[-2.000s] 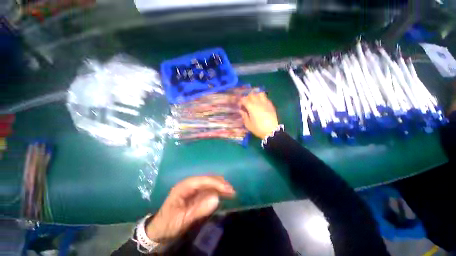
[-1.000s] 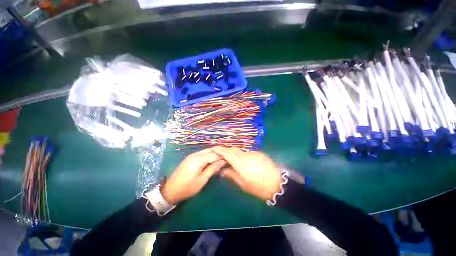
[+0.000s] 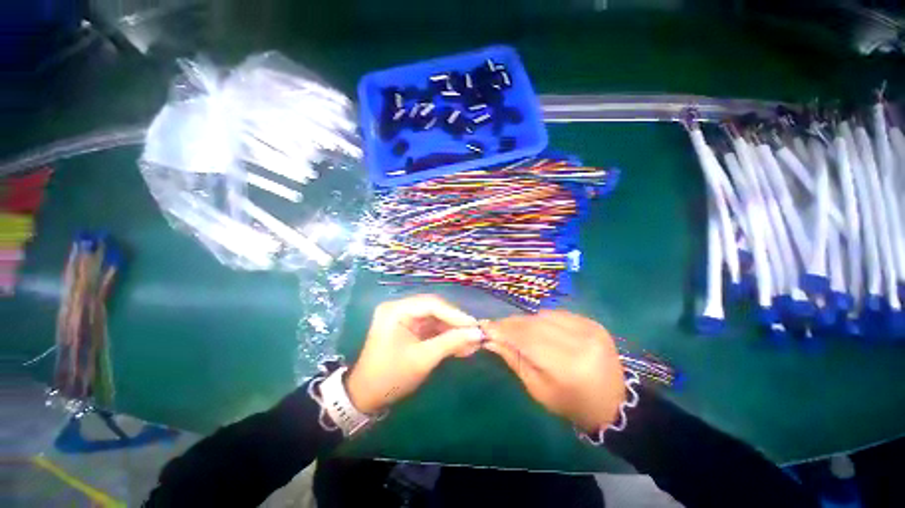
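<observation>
A wire harness (image 3: 645, 365) passes under my right hand, its thin coloured wires and blue connector showing to the right of the wrist. My left hand (image 3: 412, 352) and my right hand (image 3: 558, 365) meet fingertip to fingertip just below the central pile. The fingertips of both are pinched on the wire ends, with a tiny dark spot between them. Whether a black housing is held there is too small to tell. The rest of the wires is hidden by my right hand.
A pile of unsleeved harnesses (image 3: 486, 223) lies below a blue bin (image 3: 375, 129) of black parts. A clear bag (image 3: 213, 164) of white sleeves is at left. Sleeved harnesses (image 3: 764, 238) lie at right. A separate wire bundle (image 3: 84, 322) is at far left, near the bench edge.
My right hand has left the central pile and come to my left hand. A harness now shows past my right wrist. The view has shifted, so the bench items sit higher.
</observation>
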